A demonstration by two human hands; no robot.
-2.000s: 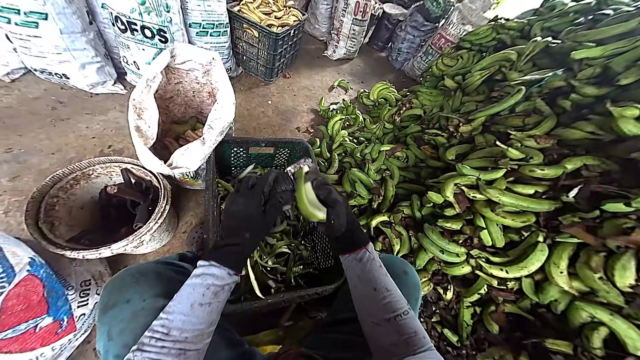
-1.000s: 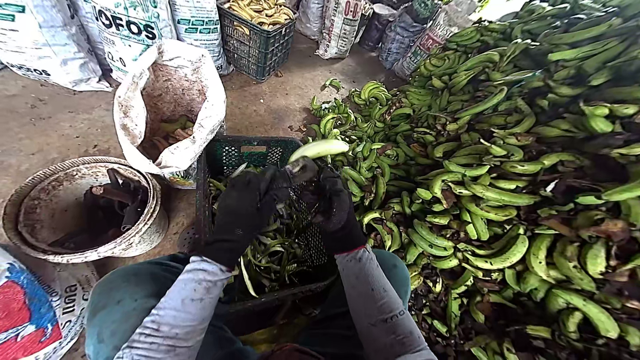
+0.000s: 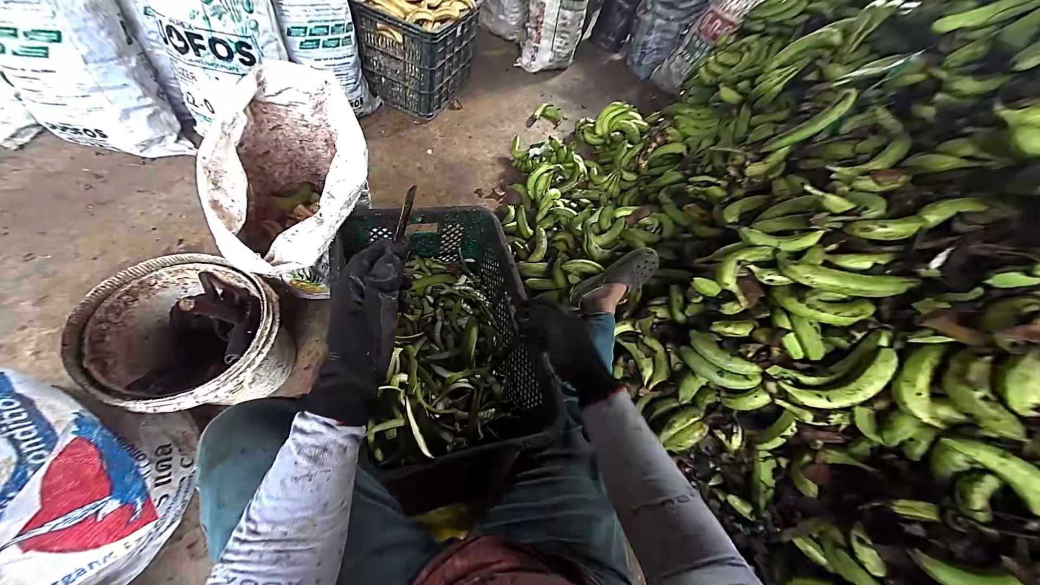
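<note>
My left hand (image 3: 375, 280), in a black glove, is closed on a knife (image 3: 405, 213) whose narrow blade points up and away. It is over the left side of a dark green plastic crate (image 3: 520, 305). Long green plantain peels (image 3: 455, 357) lie in the crate, between my legs. My right hand (image 3: 562, 337), gloved in black too, is by the crate's right rim; it is blurred, and whether its fingers hold anything cannot be told. A big heap of green plantains (image 3: 845, 280) spreads over the floor to the right.
An open white sack (image 3: 215, 175) with pale pieces inside stands beyond my left hand. Left of the crate is a dirty bucket (image 3: 280, 357) holding dark objects. Farther back are a crate of peeled plantains (image 3: 418, 69) and several filled sacks (image 3: 325, 49). A printed sack (image 3: 89, 496) lies near left.
The pale plantain seen at my hands in the earlier frames is no longer there. My right hand has moved right, away from my left, to the crate's rim.
</note>
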